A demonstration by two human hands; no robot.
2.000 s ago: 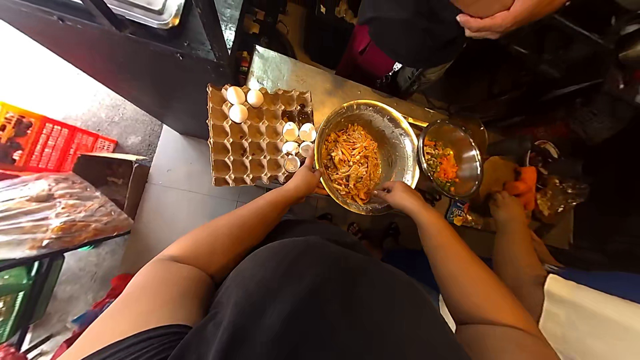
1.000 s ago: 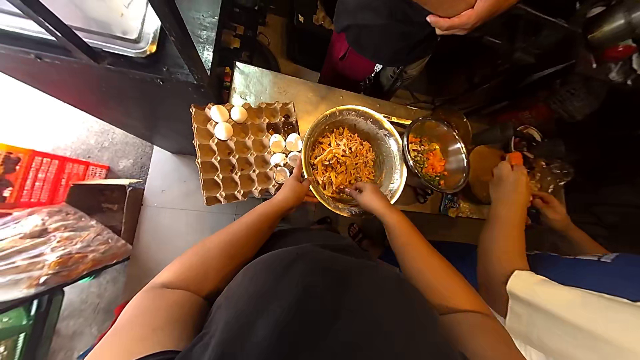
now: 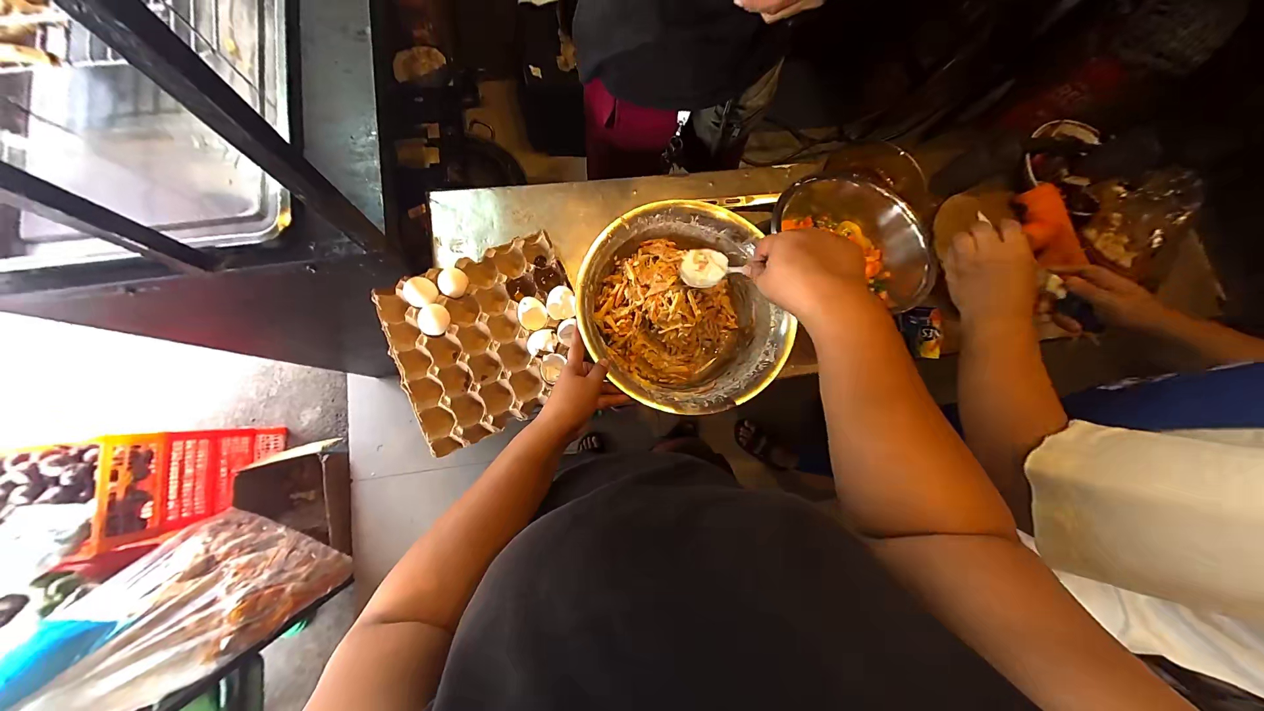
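My left hand (image 3: 578,390) grips the lower left rim of a large metal mixing bowl (image 3: 765,351). Inside the bowl lies a heap of orange-brown shredded strips (image 3: 662,321) with a pale coating. Above its right part, my right hand (image 3: 810,272) holds a spoon (image 3: 704,268) whose bowl carries a pale, whitish substance; the fingers hide most of its handle. A cardboard egg tray (image 3: 479,370) lies to the left, with whole white eggs (image 3: 433,319) in one corner and several opened eggshells (image 3: 533,314) beside the mixing bowl.
A smaller metal bowl (image 3: 913,242) of chopped vegetables stands right of the mixing bowl, partly behind my right hand. Farther right, a co-worker's hands handle food near a round board (image 3: 953,212). Another person stands across the metal table (image 3: 504,209). A red crate (image 3: 202,479) is at lower left.
My right hand has left the strips in the mixing bowl and now holds a loaded spoon above them. My left hand stays at the rim.
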